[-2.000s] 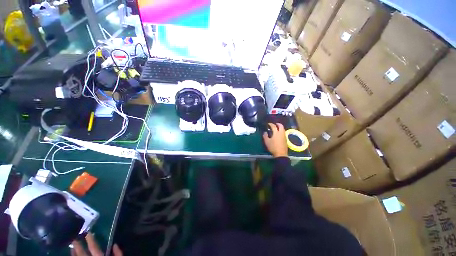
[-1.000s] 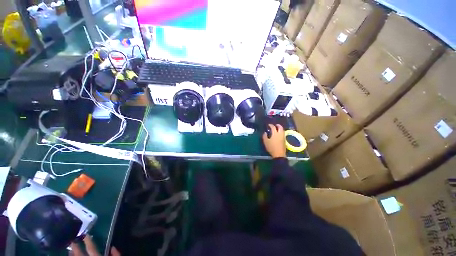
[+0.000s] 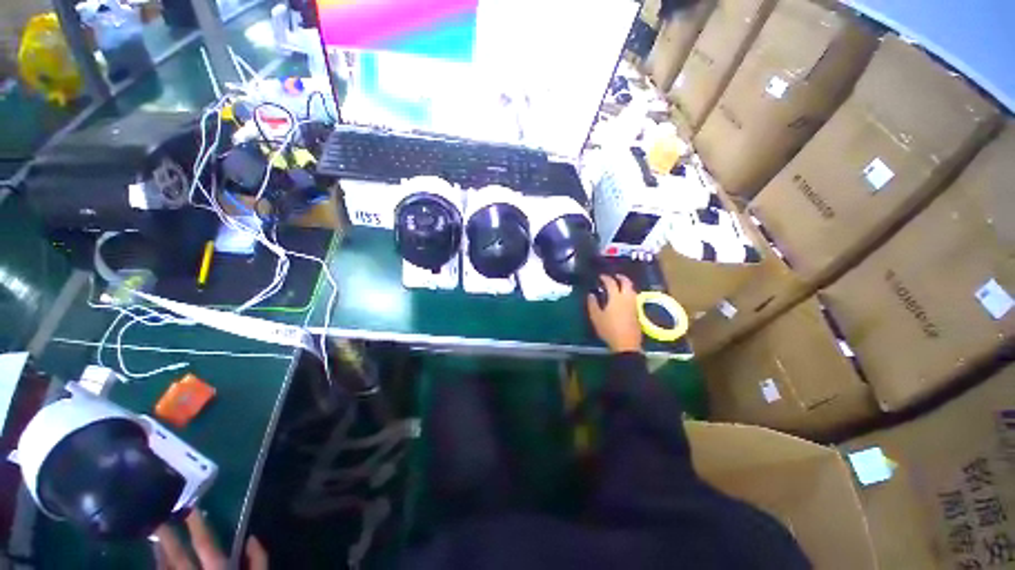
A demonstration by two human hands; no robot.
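Observation:
My right hand (image 3: 616, 314) rests on a small black mouse (image 3: 602, 292) at the right of the bench. My left hand (image 3: 200, 548) is cut off by the bottom edge; its fingertips touch or lie beside a white dome camera (image 3: 108, 473) with a black ball at the lower left. Whether it grips the camera cannot be told. Three dome cameras stand in a row below the keyboard (image 3: 449, 159); the left one (image 3: 427, 232) shows a ring of dots. The monitor (image 3: 479, 69) shows a colourful wallpaper and white windows.
A yellow tape roll (image 3: 662, 316) lies right of my right hand. An orange block (image 3: 184, 400) and white cables (image 3: 267, 251) lie at left, near a black case (image 3: 106, 173). A white instrument (image 3: 630, 223) stands right of the keyboard. Cartons (image 3: 829, 189) are stacked right; one is open (image 3: 779, 479).
The whole view has shifted slightly. My right hand stays on the mouse. My left fingers stay by the lower-left camera, with little visible movement.

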